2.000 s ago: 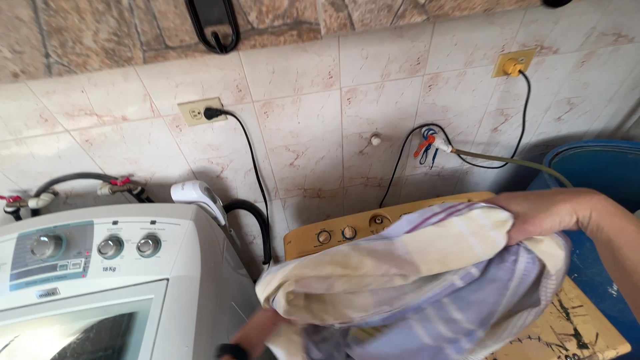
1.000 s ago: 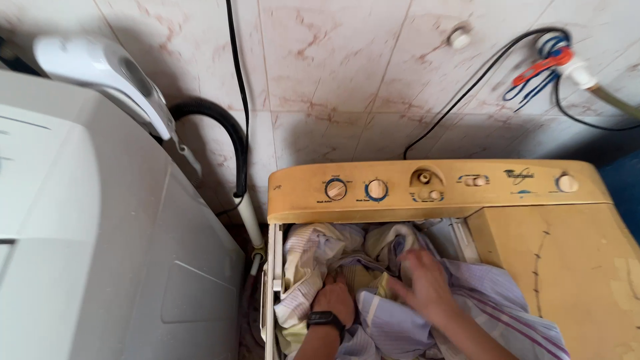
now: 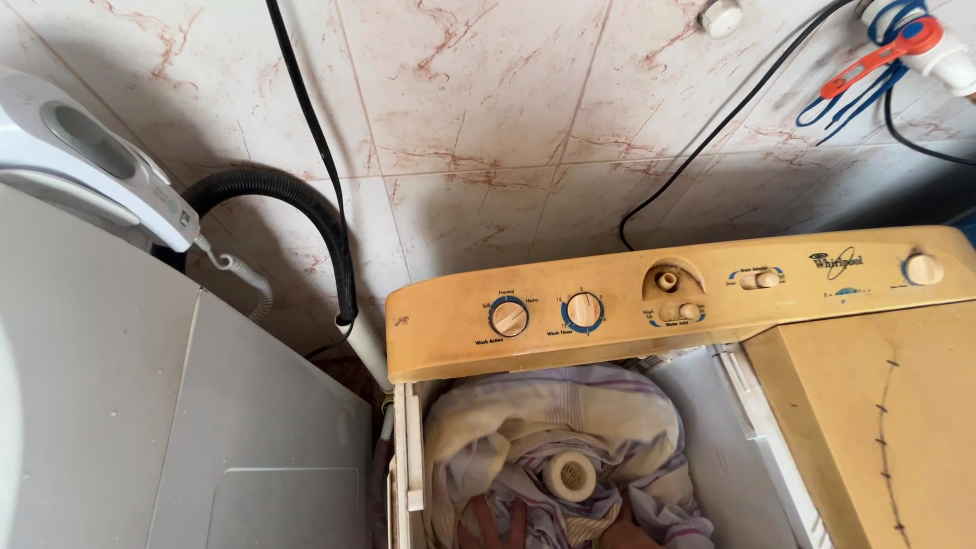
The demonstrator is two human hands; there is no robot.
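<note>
Striped cloth (image 3: 564,404) in cream and lavender lies bunched inside the open tub of a yellowed Whirlpool washing machine (image 3: 473,305). A round cream plastic agitator cap (image 3: 569,476) pokes up through the folds. Low in the tub, my left hand (image 3: 492,524) presses on the cloth left of the cap, its fingers spread. My right hand (image 3: 627,530) is on the cloth right of the cap, mostly cut off by the frame's lower edge; its fingers are partly hidden, so its grip is unclear.
A white appliance (image 3: 267,427) stands close on the left, with a white handheld device (image 3: 99,160) on a coiled cord above it. A black corrugated hose (image 3: 267,187) enters a white pipe (image 3: 364,354). A red-handled tap (image 3: 884,57) is on the tiled wall, upper right.
Two seconds ago my hands held the striped cloth up over the machine; now it is down in the tub around the cap, with my hands lower. The view has moved closer to the tub.
</note>
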